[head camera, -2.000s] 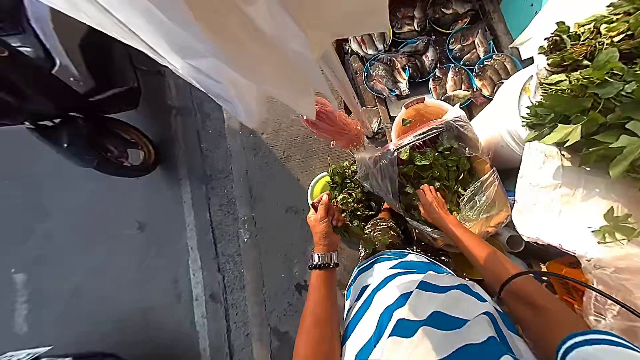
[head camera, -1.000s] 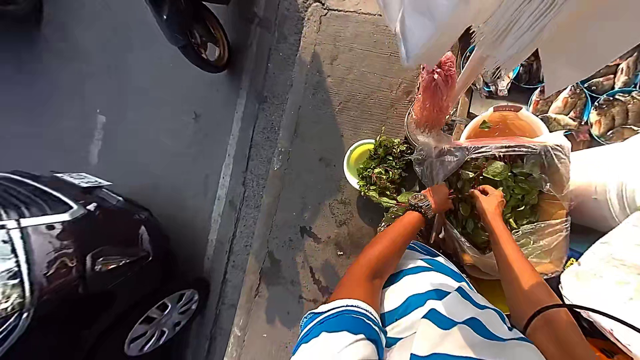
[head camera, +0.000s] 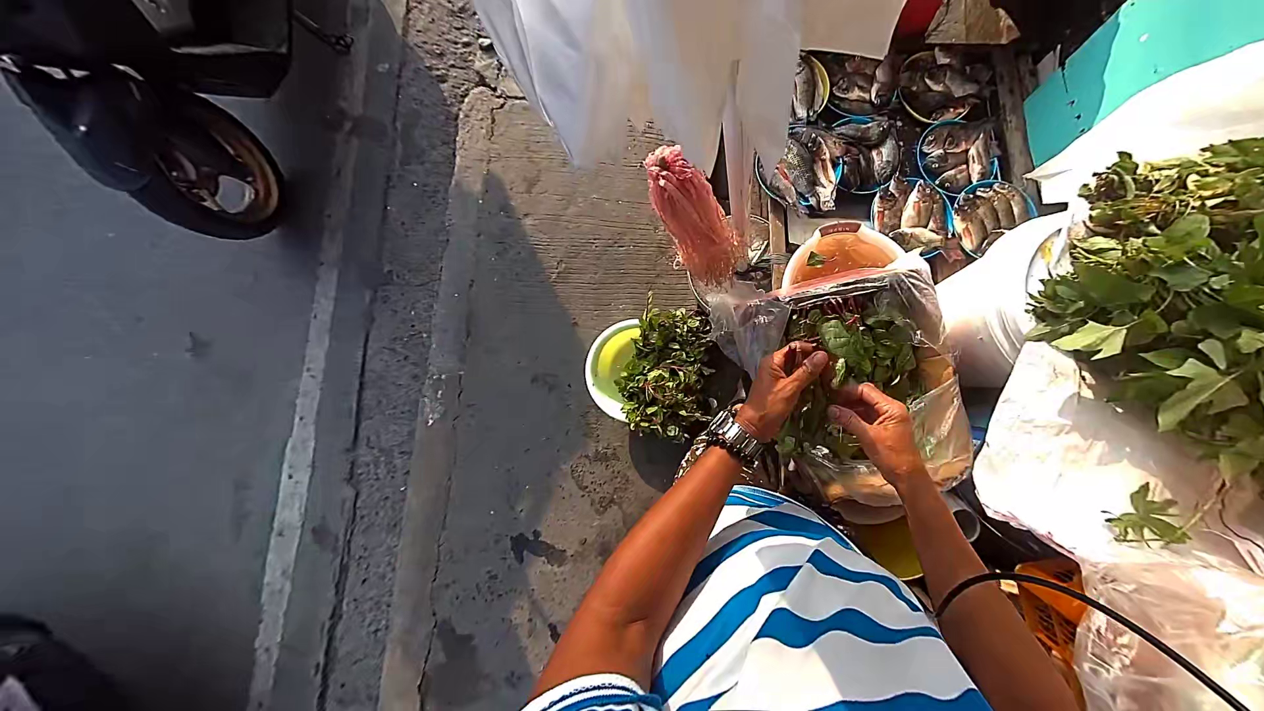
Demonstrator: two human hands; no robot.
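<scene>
Leafy greens (head camera: 869, 346) lie in a clear plastic bag (head camera: 943, 434) over a container in front of me. My left hand (head camera: 783, 388), with a metal watch at its wrist, is at the bag's left side, its thumb and fingertips pinched together on what seems a thin stem. Close to its right, my right hand (head camera: 877, 425) has its fingertips bent together over the greens; whether they pinch a leaf or stem I cannot tell. A bunch of leafy stems (head camera: 669, 373) rests against a green-and-white bowl (head camera: 604, 370) left of the bag.
Beyond the bag stand a tub of orange-tinted liquid (head camera: 839, 252) and a pink mesh bundle (head camera: 694, 212). Fish (head camera: 810, 168) fill several small baskets farther off. More greens (head camera: 1185, 296) lie on white sacking at right, beside a white bucket (head camera: 992, 296). A motorcycle wheel (head camera: 222, 178) is on the road at left.
Two seconds ago my left hand was at the bunch by the bowl; now it is at the bag, beside my right hand. The view has shifted markedly between frames.
</scene>
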